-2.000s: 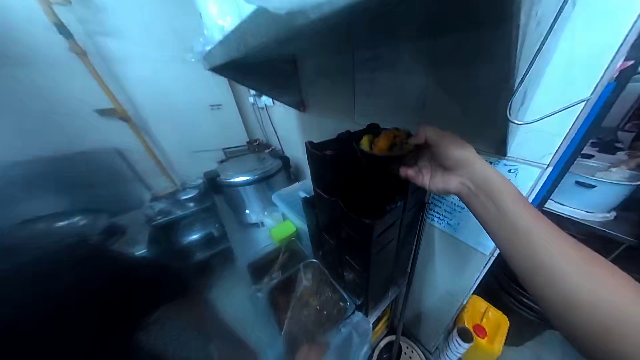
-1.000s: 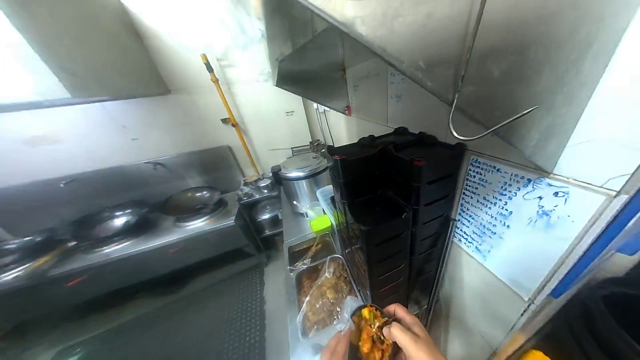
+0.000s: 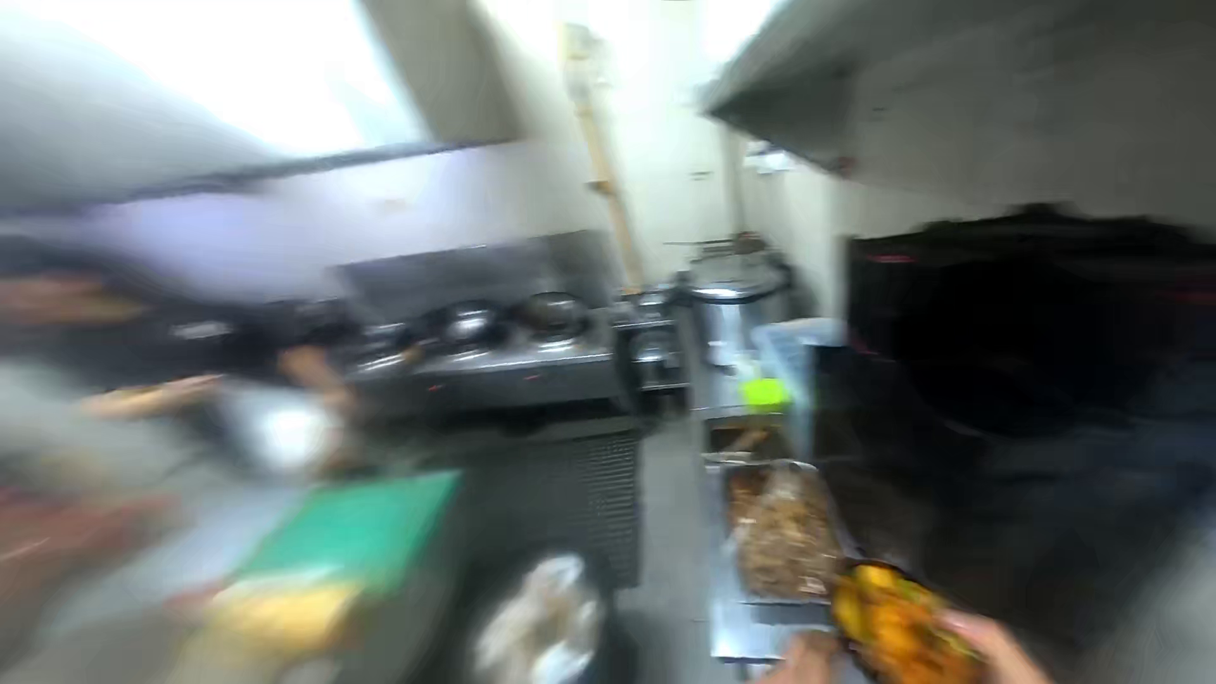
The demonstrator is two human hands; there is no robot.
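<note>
At the lower right, a dark bowl of orange and yellow food (image 3: 893, 622) is held by my right hand (image 3: 993, 646) at its right rim. My left hand (image 3: 807, 657) is at the bottom edge, just left of the bowl; blur hides whether its fingers touch it. Beyond the hands, a metal tray of brown food (image 3: 784, 532) partly under clear plastic sits on a steel counter (image 3: 750, 635). Behind that tray is a smaller container with a utensil (image 3: 750, 440), and a bright green object (image 3: 764, 391) lies farther back.
Black stacked crates (image 3: 1026, 323) stand at the right. A large metal pot (image 3: 731, 304) is at the back, with woks (image 3: 470, 323) on a stove to its left. A person (image 3: 218, 342) at the left holds a shiny metal vessel (image 3: 285, 432) near a green board (image 3: 356, 522).
Two seconds ago my right hand held the bowl up by the black crates; one second ago it was low, beside the tray. The view has since swung left, bringing the person into sight.
</note>
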